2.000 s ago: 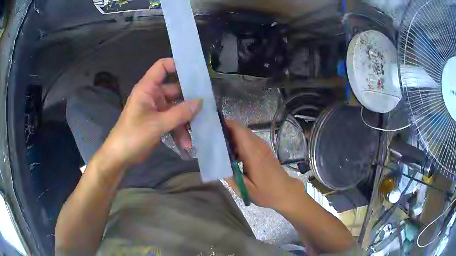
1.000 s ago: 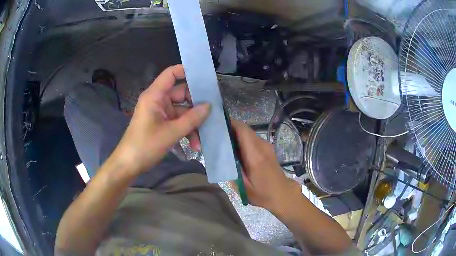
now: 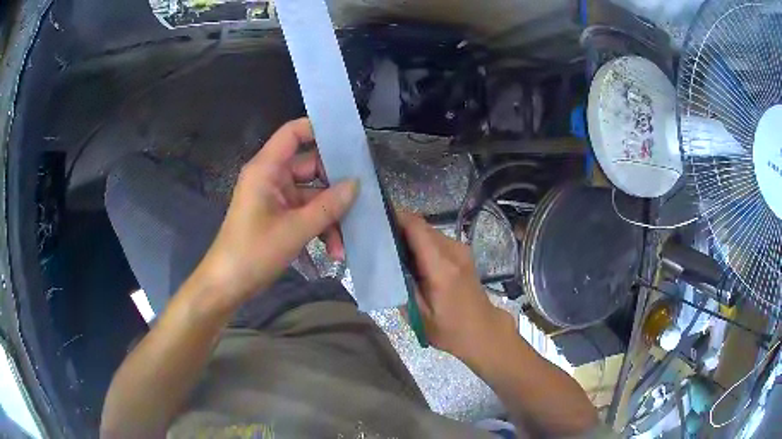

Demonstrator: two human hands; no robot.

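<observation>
A straight grey-white strip pattern [image 3: 330, 111] is held over the lap, slanting from the top edge down to a square lower end. My left hand [image 3: 279, 201] grips its left edge, thumb on the face and fingers behind. My right hand [image 3: 446, 283] is beside the strip's lower right edge, closed around green-handled scissors [image 3: 417, 315]. The dark blades lie along the strip's right edge, mostly hidden by the strip and my fingers. The strip's upper end is cut off by the picture's edge.
A white electric fan [image 3: 729, 146] with its base stands at the right. A round dark stool seat [image 3: 583, 257] is right of my right hand. Cluttered small items lie at the lower right. A dark rounded table edge [image 3: 26, 171] runs along the left.
Compared with two seconds ago, the strip's lower part and my left hand are slightly further right and my left hand slightly lower. Over the last second the view shifts slightly; both grips stay the same.
</observation>
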